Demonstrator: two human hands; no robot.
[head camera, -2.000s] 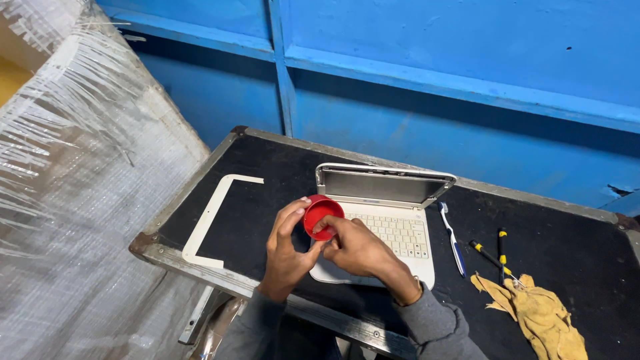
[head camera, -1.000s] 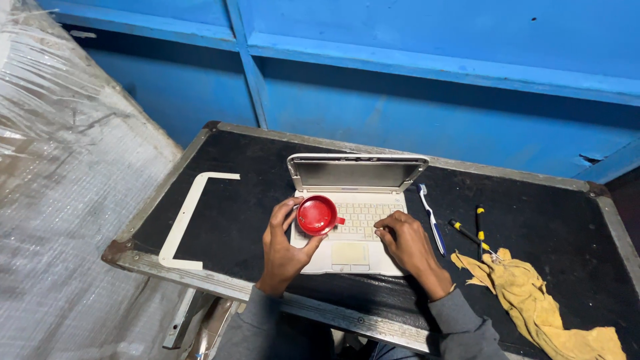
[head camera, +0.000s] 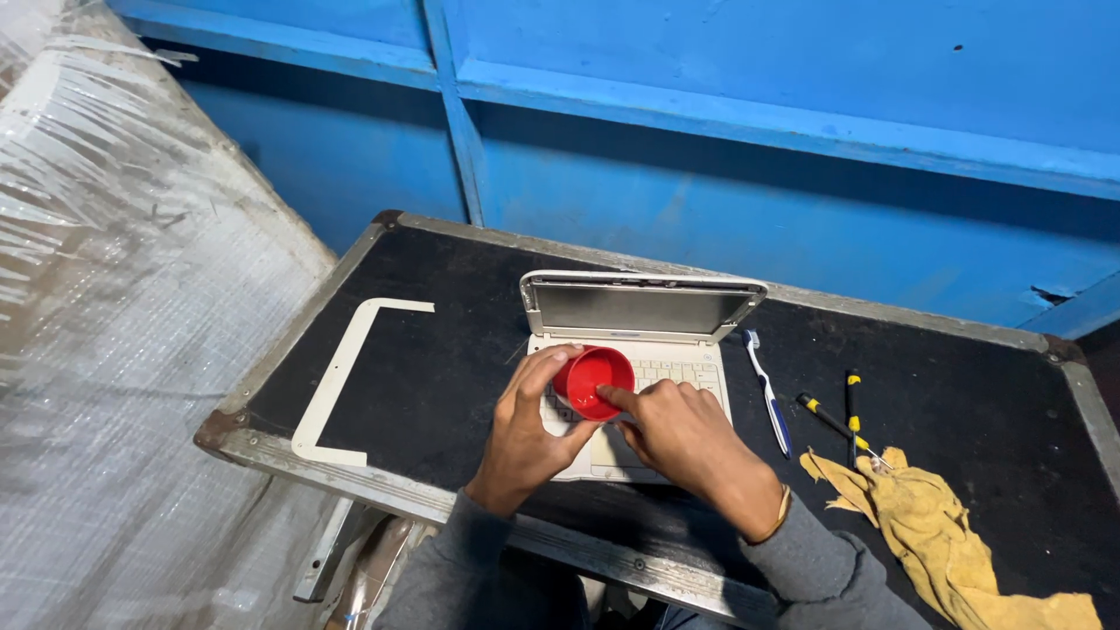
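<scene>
My left hand (head camera: 532, 429) grips a small red cup (head camera: 597, 381) by its side, tilted so that its inside shows, above the keyboard of a white netbook (head camera: 710, 385). A few tiny pieces, too small to name, lie in the cup. The index finger of my right hand (head camera: 691, 437) reaches into the cup; whether its fingertips pinch anything is hidden. The netbook stands with its lid raised, and the frame around its screen (head camera: 640, 310) is off, with the inner edge exposed. A separate white piece of screen bezel (head camera: 337, 381) lies to the left.
Right of the netbook lies a toothbrush (head camera: 768, 394), then two yellow-and-black-handled screwdrivers (head camera: 851, 402) beside a crumpled yellow cloth (head camera: 936, 525). The black table has a raised-looking metal edge (head camera: 612, 556). Behind it stands a blue panel (head camera: 700, 210); white woven sheeting (head camera: 157, 394) hangs at left.
My right hand, over the right side of the keyboard a second ago, is back at the red cup with a finger inside. The cup is now tilted more; my left hand still holds it.
</scene>
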